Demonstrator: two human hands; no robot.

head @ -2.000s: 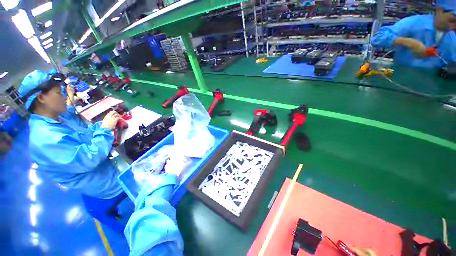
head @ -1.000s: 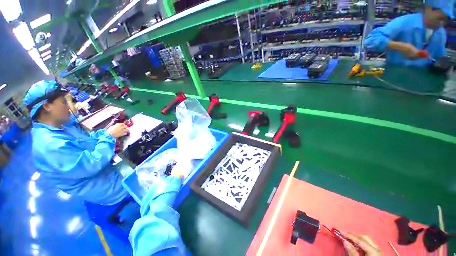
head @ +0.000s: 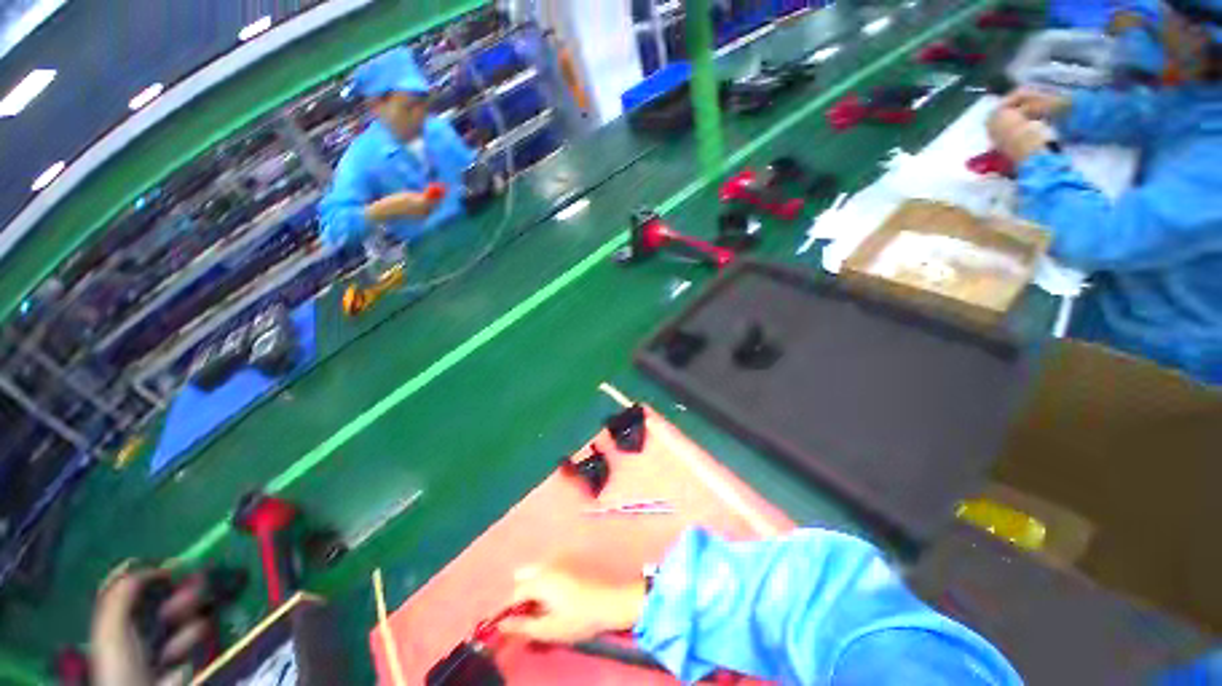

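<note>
My right hand (head: pixel 576 603) reaches in from the lower right over the salmon-red mat (head: pixel 469 563). Its fingers are closed on the red part of a tool (head: pixel 504 622). A black block (head: pixel 466 666) lies beside that part at the bottom edge. My left hand (head: pixel 121 623) is blurred at the lower left edge, its fingers around a dark part (head: pixel 185 610) whose shape is unclear. Two curved black covers (head: pixel 590 469) and a slim pale stick (head: pixel 630 509) lie on the mat.
A large dark tray (head: pixel 858 402) with small black parts is right of the mat. Beyond it are a cardboard box (head: pixel 938 306) and another worker. The parts tray's rim (head: pixel 319 643) shows lower left. Red-and-black tools (head: pixel 272 536) stand along the green bench. A person stands across it.
The view has swung right. My left hand has left the blue bin's bags and now holds a dark part. My right hand shows more fully, still on the red part.
</note>
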